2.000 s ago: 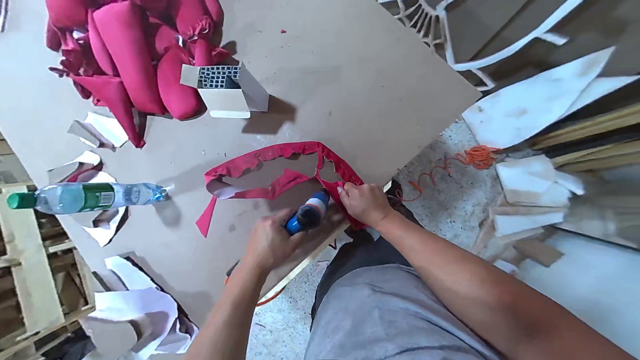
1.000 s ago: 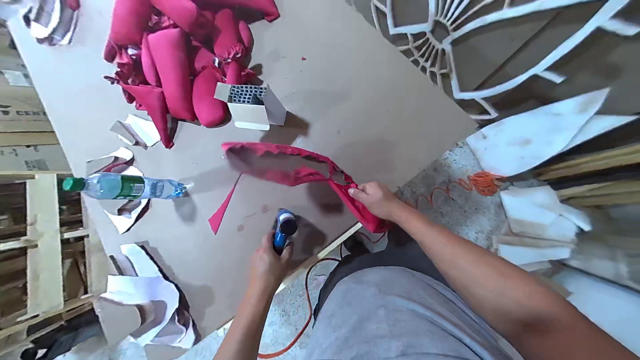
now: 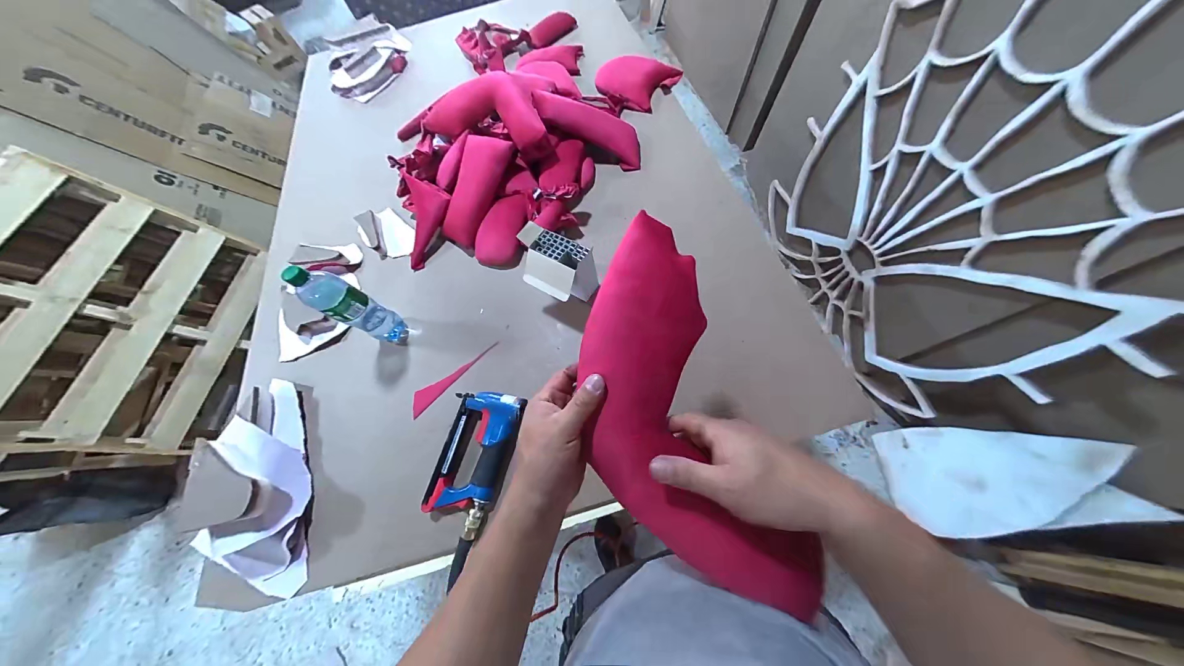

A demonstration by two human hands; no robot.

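Observation:
A curved padded piece covered in red fabric (image 3: 638,361) is held up over the near edge of the table, its smooth side toward me. My left hand (image 3: 566,416) grips its left edge, thumb on the face. My right hand (image 3: 731,462) rests on the lower part, thumb on the fabric and fingers at the inner curve. Left of my left hand, a blue and black pneumatic staple gun (image 3: 481,449) lies on the table with its air hose attached. A narrow red fabric scrap (image 3: 449,381) lies just beyond it. The underside of the padded piece is hidden.
Red upholstered pieces (image 3: 509,139) are heaped farther back, beside an open box of staples (image 3: 560,264). A plastic bottle (image 3: 342,301) lies at left near white offcuts (image 3: 268,490). Wooden pallets (image 3: 120,314) stand left; a web-shaped white frame (image 3: 980,166) is at right.
The staple gun has left my left hand and lies on the table. The red piece, earlier showing its open back, is turned smooth side up, and my left hand has moved onto it. The view has shifted.

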